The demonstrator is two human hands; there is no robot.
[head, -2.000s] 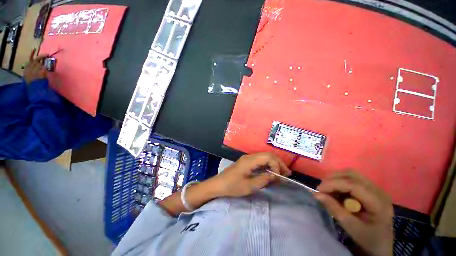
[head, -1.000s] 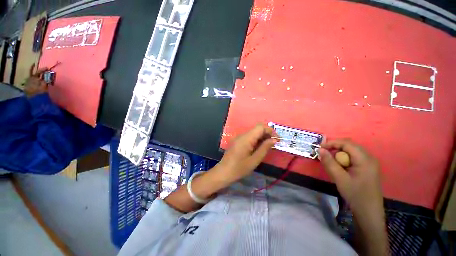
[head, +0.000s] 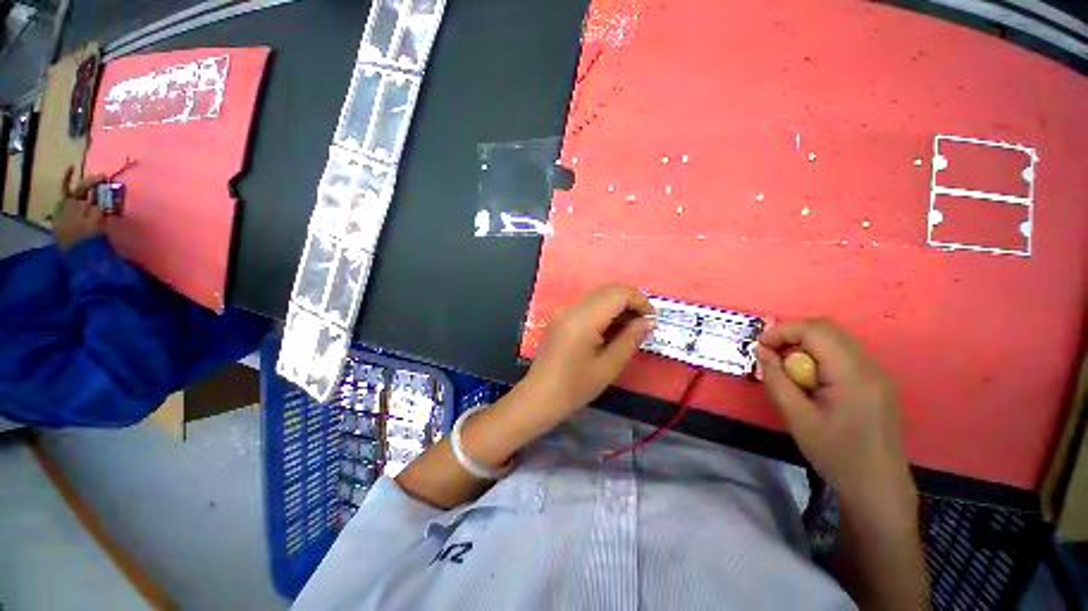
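A small rectangular LED module [head: 702, 333] with a pale board face and white edging lies on the near part of the red mat [head: 740, 107]. My left hand [head: 593, 346] pinches its left end between thumb and fingers. My right hand [head: 829, 388] is at its right end, holding the wooden-handled awl [head: 801, 370]; the round tan handle shows between the fingers, and the metal tip is too small to make out. A red lead wire [head: 674, 424] runs from the module's near edge towards my lap. White frame gaskets [head: 981, 195], joined as a pair, lie flat at the mat's right.
A shiny gasket carrier strip [head: 340, 221] and clear plastic film [head: 515, 191] lie left of the mat. White specks dot the mat. A blue crate [head: 298, 477] holding modules is below the bench. A coworker in blue [head: 113, 322] works at another red mat [head: 191, 167].
From the lap, both hands moved up to the module on the mat by one second ago. Since then they have stayed at its ends. The whole view has shifted slightly.
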